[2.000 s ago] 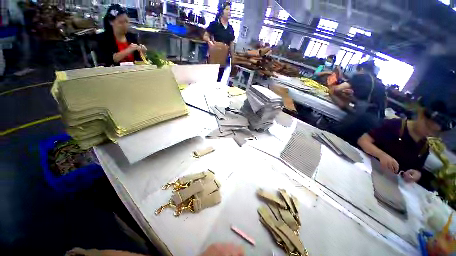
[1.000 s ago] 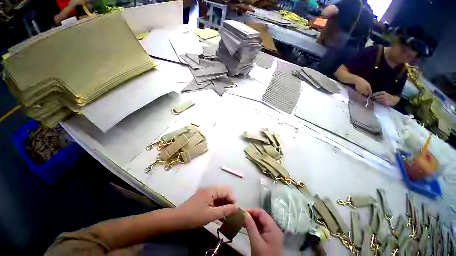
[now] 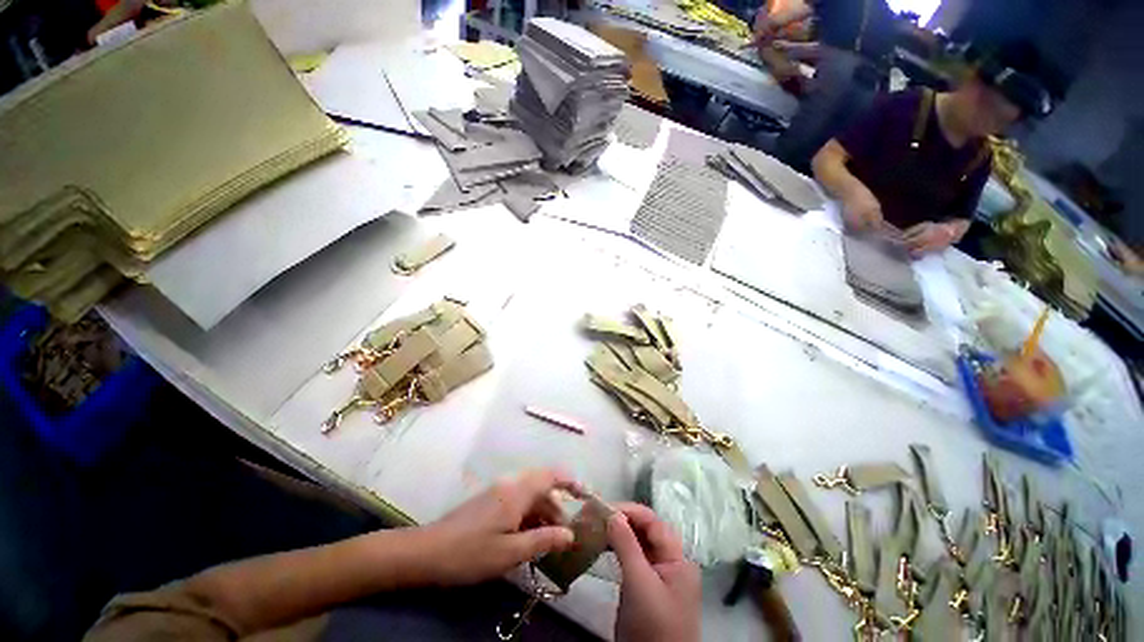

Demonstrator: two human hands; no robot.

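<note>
My left hand point(image 3: 514, 524) and my right hand point(image 3: 655, 564) are bare and together hold one khaki strap tab point(image 3: 581, 542) near the table's front edge. Its gold snap hook point(image 3: 522, 617) hangs below, at the lower left of the tab. A loose heap of tabs with gold hooks point(image 3: 420, 351) lies beyond my left hand, and a second heap point(image 3: 640, 370) lies beyond my right hand. A thin pink-white strip point(image 3: 553, 419) lies between the heaps. A lone tab with a small gold loop point(image 3: 423, 253) lies farther back.
A plastic-wrapped lump point(image 3: 698, 504) and a hammer point(image 3: 762, 596) lie right of my right hand. Many hooked tabs point(image 3: 979, 558) lie at right. Yellow-khaki panels point(image 3: 163, 113) are stacked left, a grey-brown stack point(image 3: 571, 94) at the back, and an orange container point(image 3: 1022, 384) at right. A person works across the table.
Since two seconds ago, both hands have come into view with a tab held between them. Over the last second they have stayed on it, and the view has shifted slightly.
</note>
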